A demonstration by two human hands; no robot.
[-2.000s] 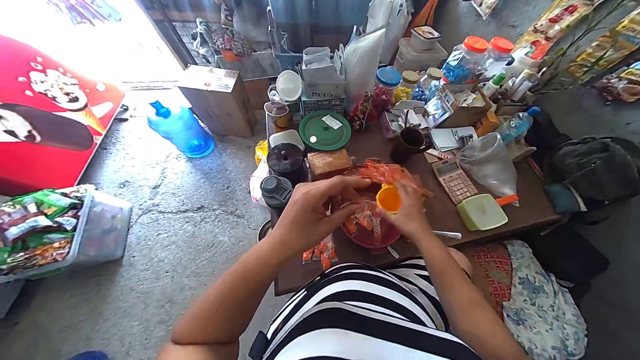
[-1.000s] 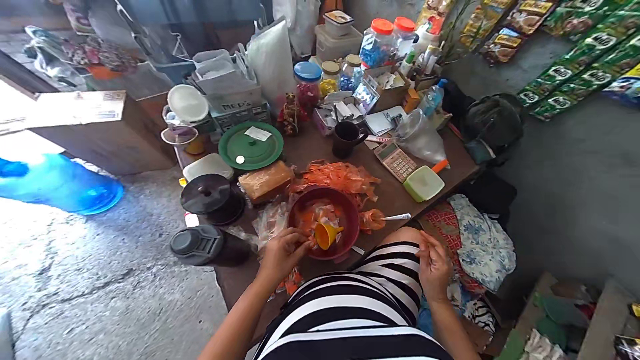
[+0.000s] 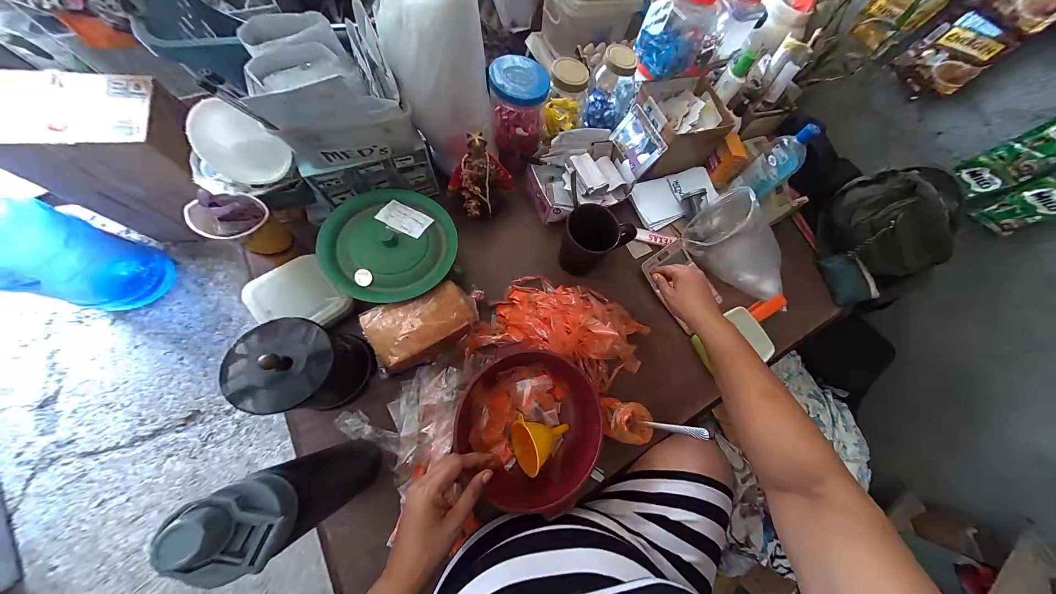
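Note:
A dark red plastic bowl holds orange-filled small packets and a yellow funnel. At the bowl's lower left rim is my left hand, its thumb and fingers bent; whether they pinch a packet is unclear. My right hand, fingers curled, lies over a calculator at the right of the table, covering most of it. A heap of orange plastic packets lies behind the bowl. Clear plastic bags lie to its left. Right of the bowl is a small orange-filled container with a metal spoon handle.
A black lidded pot, a dark tumbler, a wrapped brown block and a green lid are on the left. A dark mug, candy jars, a clear plastic bag and a pale green-edged container stand behind and right.
My right hand has moved from beside the right thigh up to the calculator. My left hand remains by the bowl. Two seconds ago both hands were over the bowl, near the funnel.

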